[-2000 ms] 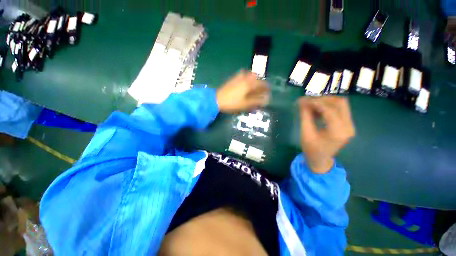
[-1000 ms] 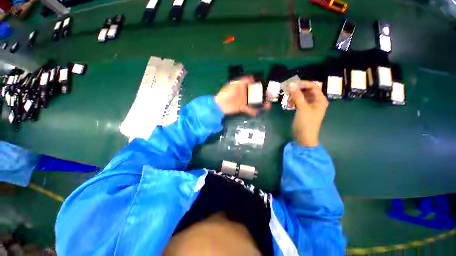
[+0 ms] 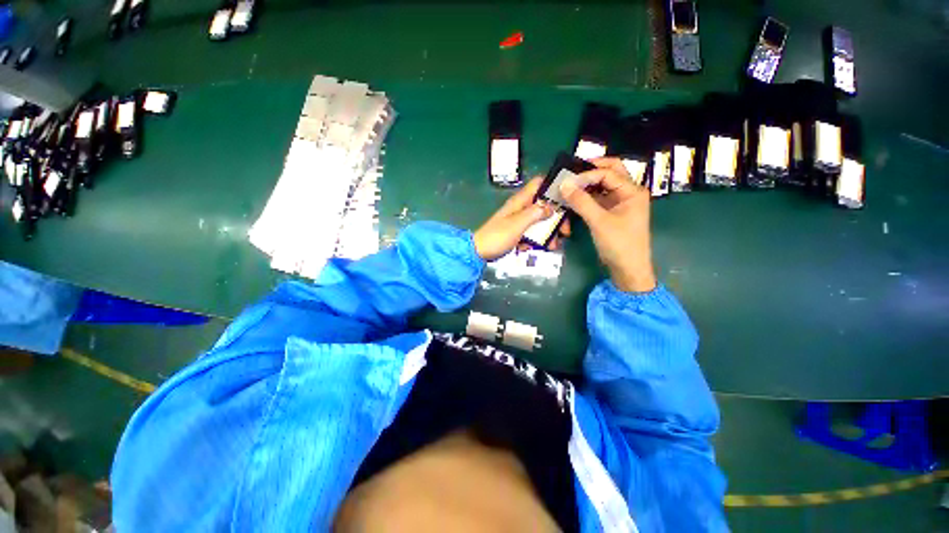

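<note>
My left hand [image 3: 511,226] holds a black handset [image 3: 546,224] with a pale rectangle on it, tilted above the mat. My right hand [image 3: 616,213] has its thumb and fingertips on a pale label piece [image 3: 560,185] at the handset's upper part. Whether the piece touches the handset all over cannot be told. Below the hands lies shiny backing [image 3: 529,264] with white bits. Nearer my body lie two pale label pieces [image 3: 484,325]. A single handset [image 3: 505,144] lies just beyond my hands, and a row of handsets [image 3: 773,149] with pale patches overlaps at the right.
A fanned stack of pale sheets [image 3: 331,172] lies at left on the green mat [image 3: 791,302]. A jumbled phone heap [image 3: 65,156] is far left. Spaced phones [image 3: 768,50] and a small red item [image 3: 511,41] are on the far strip. A blue stool [image 3: 869,432] stands lower right.
The handset in my left hand has tilted, and my right hand has moved left from the row onto it with the label piece. The single handset beyond now shows fully.
</note>
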